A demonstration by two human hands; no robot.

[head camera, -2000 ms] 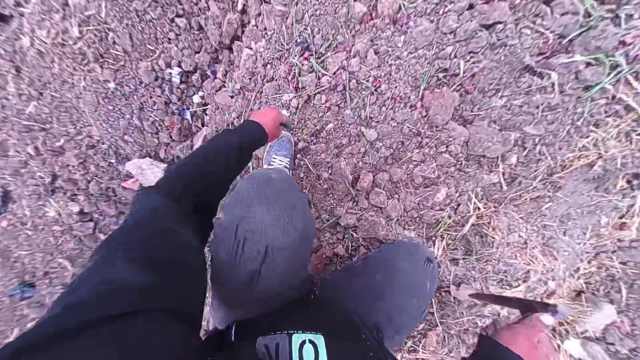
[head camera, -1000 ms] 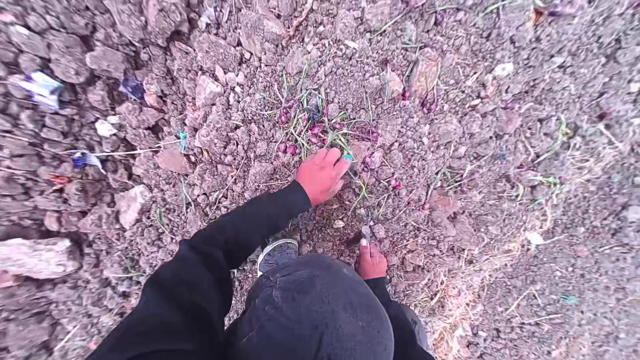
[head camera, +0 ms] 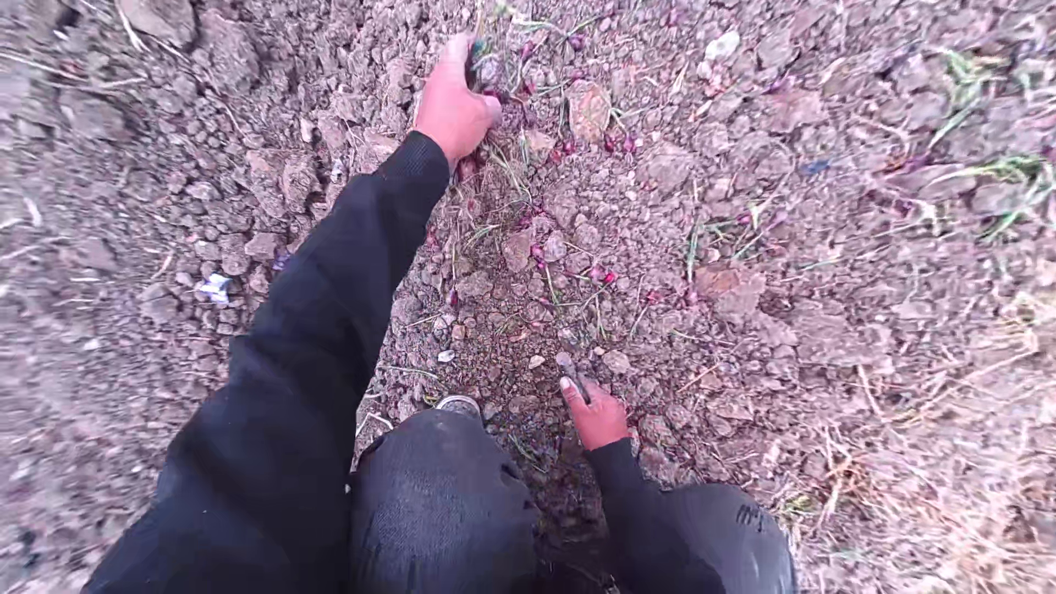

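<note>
My left hand is stretched forward at the upper middle, palm down over small red-purple onion bulbs with green tops. Its thumb is spread to the right; the other fingertips are partly hidden, so whether they grip any bulbs cannot be told. Nearer my knees, my right hand is low over the soil, closed on a dark tool. Only a short part of that tool shows. More small bulbs lie scattered between and beyond the hands.
Cloddy soil with stones surrounds me. A flat reddish stone lies right of my left hand, another clod farther right. Green tufts and dry straw lie on the right, a pale scrap on the left. My shoe is below.
Two seconds ago my right hand was out at the lower right with a dark blade; now it is between my knees. My left hand has moved from beside my shoe to the bulbs. The view has shifted.
</note>
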